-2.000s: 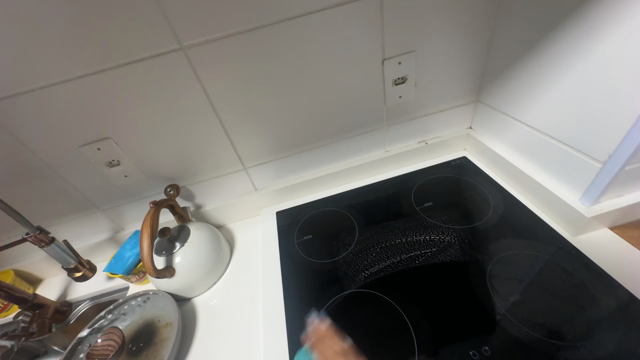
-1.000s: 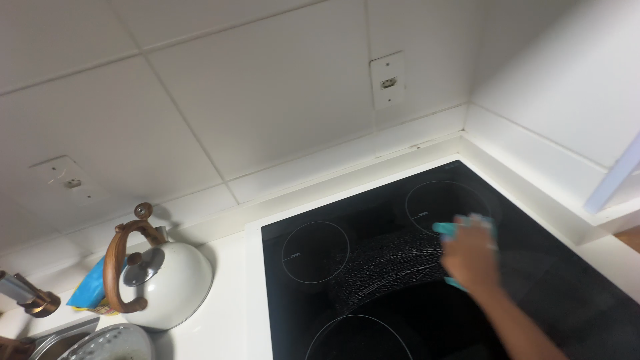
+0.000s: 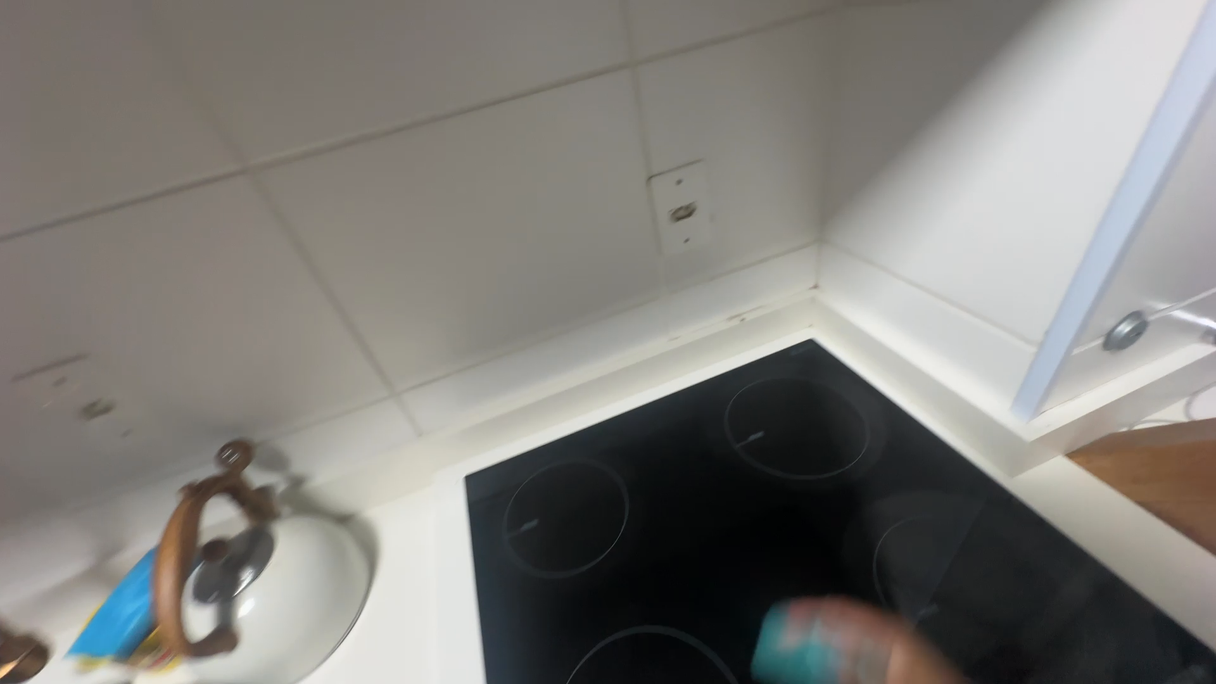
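Note:
My right hand (image 3: 864, 641), blurred, is at the bottom edge over the black glass cooktop (image 3: 703, 513), its fingers closed around a teal cloth or sponge (image 3: 796, 646). Whether the cloth touches the glass cannot be told. My left hand is out of the frame. Thin rings mark the cooking zones on the cooktop. A white kettle (image 3: 304, 598) with a wood-look handle and a dark lid knob stands on the counter left of the cooktop.
A blue packet (image 3: 123, 603) lies behind the kettle, with a copper-coloured fitting (image 3: 21, 655) at the lower left corner. Wall outlets (image 3: 682, 209) sit in the tiled backsplash. A white cabinet panel (image 3: 1092, 247) rises at right, near a wooden surface (image 3: 1154, 475).
My right hand has moved from the far right zone toward the near side of the cooktop. The speckled wet-looking patch seen mid-cooktop earlier no longer shows. The view has shifted.

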